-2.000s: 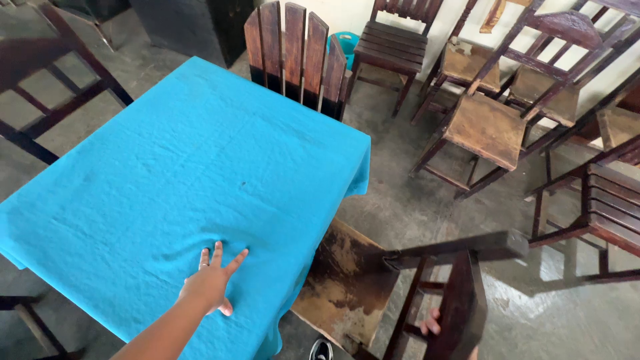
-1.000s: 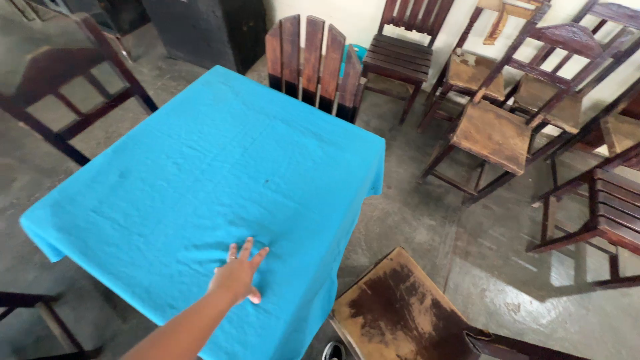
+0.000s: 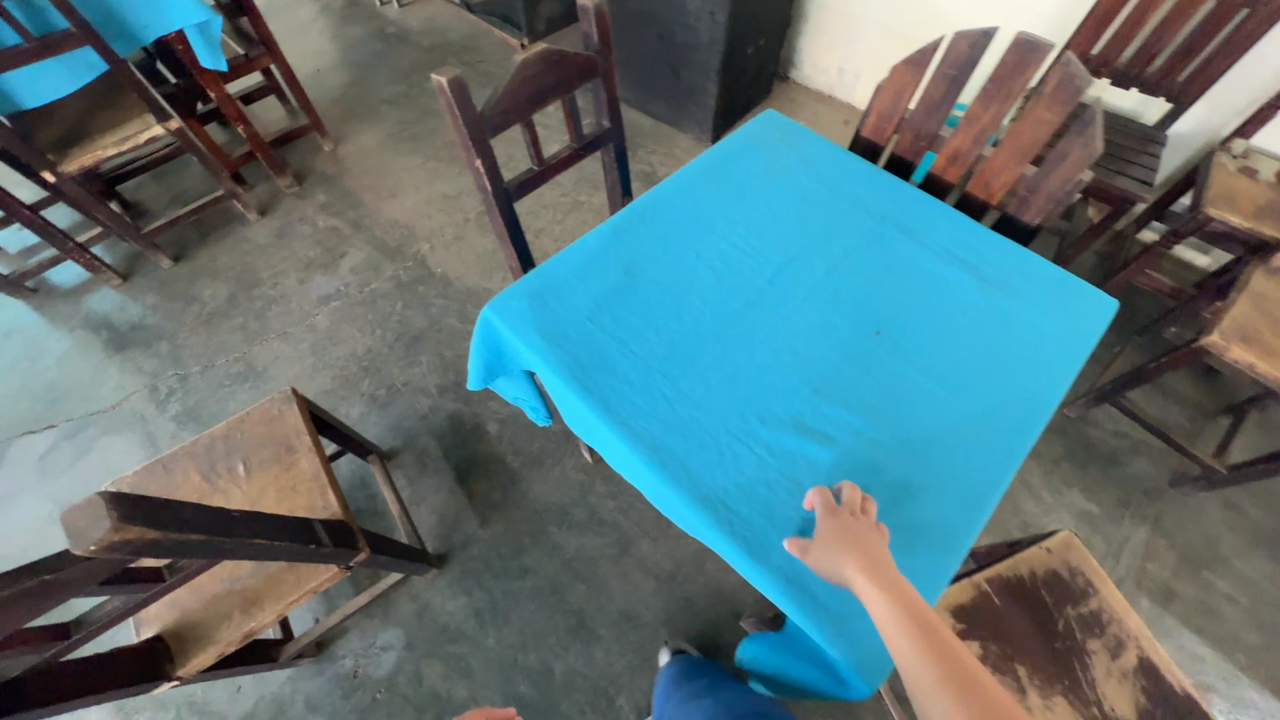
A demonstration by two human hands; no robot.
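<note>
A blue cloth (image 3: 720, 330) covers a square table and hangs over its edges, with a few small creases near the front. My right hand (image 3: 845, 530), palm down with fingers loosely bent and apart, is at the cloth near the front corner and holds nothing; whether it presses on the cloth is not clear. Only the fingers of my left hand (image 3: 487, 713) show at the bottom edge, so what they do is hidden. Beside the table at the lower right is a wooden chair with a worn seat (image 3: 1070, 630). Another wooden chair (image 3: 240, 500) stands at the lower left.
A dark wooden chair (image 3: 545, 120) stands behind the table's left side, a slatted chair back (image 3: 985, 120) at its far side. More chairs (image 3: 1240, 320) line the right. A second cloth-covered table (image 3: 150, 30) is at the upper left, a black cabinet (image 3: 690, 60) at the back.
The view has swung left. My left hand, earlier spread on the cloth, is now at the bottom edge. My right hand, earlier on a chair back, is now at the cloth.
</note>
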